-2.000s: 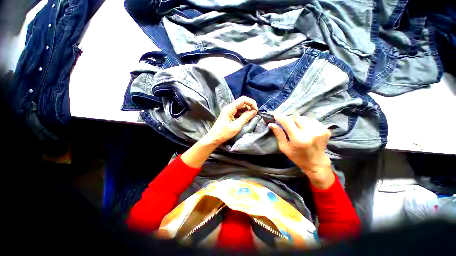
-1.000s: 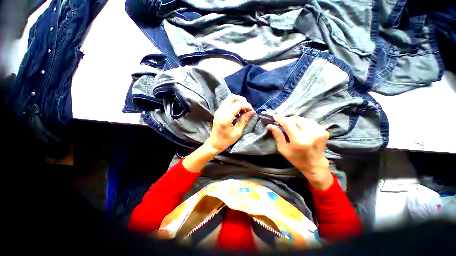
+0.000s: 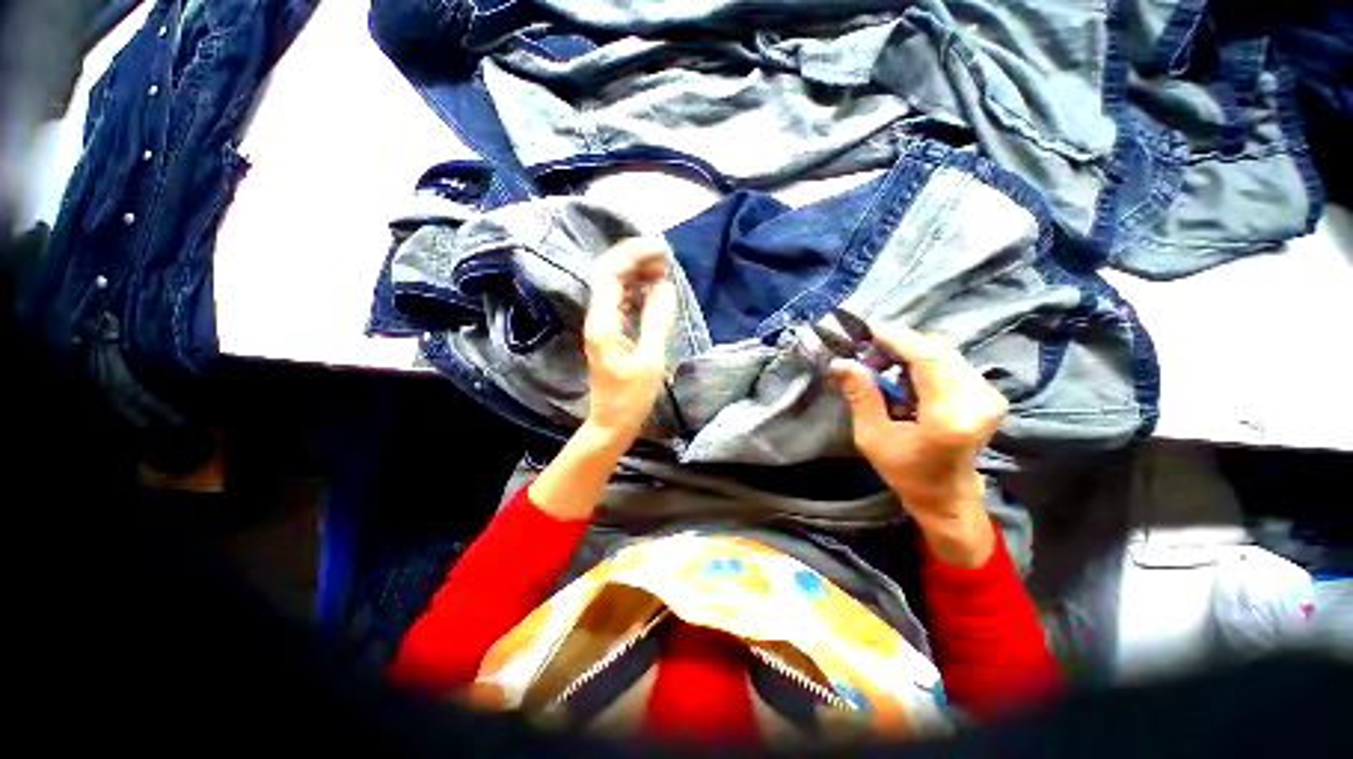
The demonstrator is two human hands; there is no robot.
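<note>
A pale grey-blue denim garment (image 3: 950, 267), wrong side out with dark blue edges, lies bunched at the table's near edge and hangs over it. My left hand (image 3: 631, 334) is raised over its left part, blurred, with fingers apart and nothing seen in it. My right hand (image 3: 923, 408) holds small thread snips (image 3: 868, 344), dark with a bit of blue, over the middle of the garment. The snips' blades point up and left. Part of the snips is hidden by my fingers.
The white table (image 3: 312, 223) runs across the view. A dark blue denim garment (image 3: 156, 178) with shiny dots lies at the left. Another pale inside-out garment (image 3: 698, 104) lies beyond the worked one. A white bundle (image 3: 1261, 593) is at the lower right, below the table.
My left hand has let go of the cloth and moved left and up, its fingers opening. My right hand has shifted slightly right, and the snips now show more clearly.
</note>
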